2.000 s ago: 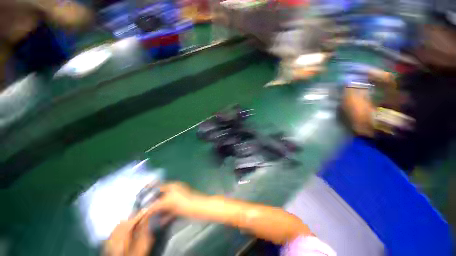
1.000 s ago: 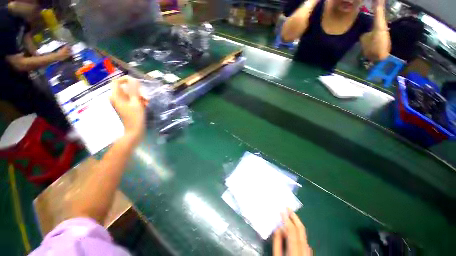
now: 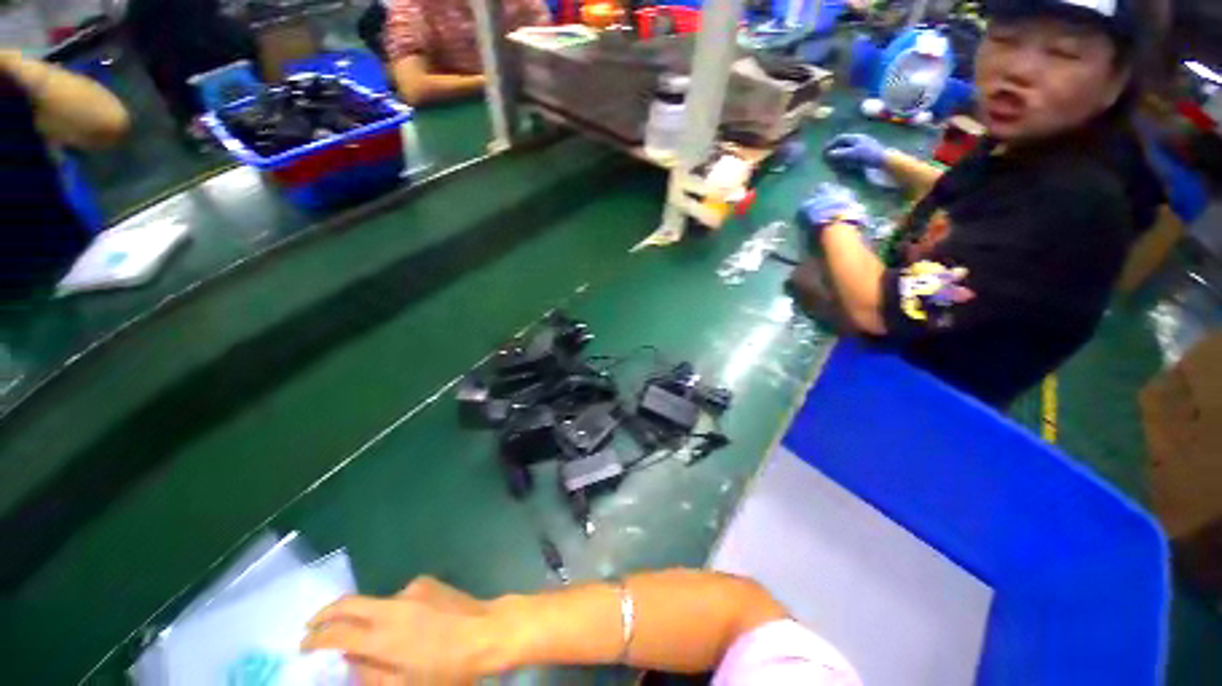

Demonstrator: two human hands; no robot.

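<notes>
A stack of clear poly bags (image 3: 248, 610) lies at the lower left, cut off by the picture's bottom edge. My right hand (image 3: 395, 630) reaches in from the right and rests on the right side of the stack. Its fingertips are partly cut off or blurred, and whether they grip a bag cannot be told. My left hand is not in view. A heap of black power adapters (image 3: 590, 429) with thin cords lies on the green tabletop, beyond my right forearm.
A blue bin (image 3: 1045, 536) with a pale sheet in it stands at the right. A gloved person (image 3: 992, 255) works beyond it. The belt (image 3: 335, 322) runs behind the adapters. Across it are a basket (image 3: 315, 141) of black adapters and a white bag stack (image 3: 127, 255). A pale post (image 3: 697, 121) stands at the back.
The view has swung right, from the bagged pile to the adapter heap and blue bin. My left hand, stretched over the bagged pile one second ago, is out of view. My right hand remains at the bag stack.
</notes>
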